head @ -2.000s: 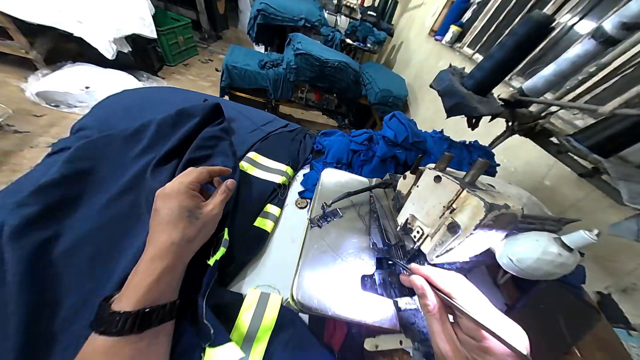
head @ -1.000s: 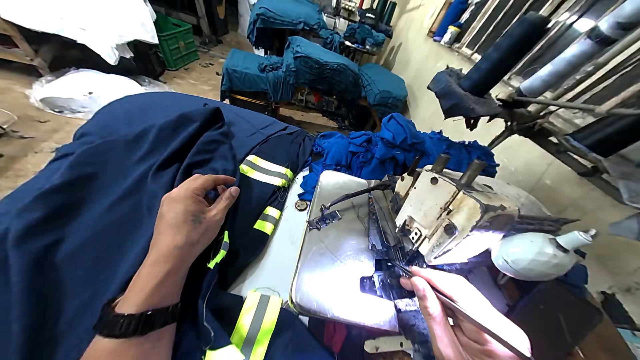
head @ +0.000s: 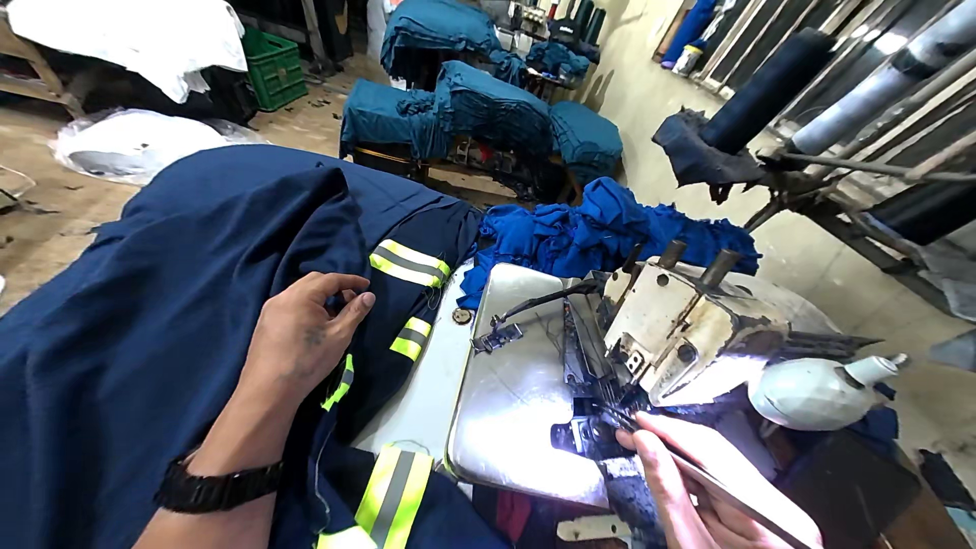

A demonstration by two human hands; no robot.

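My right hand [head: 709,480] grips a pair of metal tweezers [head: 698,467]; their tips reach into the needle area of an industrial sewing machine [head: 671,328]. Beside it lies the shiny metal bed plate [head: 503,419], with a hinged metal arm across its far part. My left hand [head: 301,332], a black band on its wrist, rests over navy fabric [head: 191,290], thumb near the curled fingers; whether it pinches cloth cannot be told. Yellow-green and grey reflective strips [head: 409,263] are on the navy cloth between the hand and the plate. A white lamp [head: 820,393] shines onto the needle area.
Bright blue cloth [head: 595,229] is heaped behind the machine. Teal fabric piles [head: 488,103] lie on tables farther back. A green crate [head: 274,69] and a plastic-wrapped white bundle [head: 145,141] are on the floor at upper left. Dark rolls [head: 770,91] hang on a rack at right.
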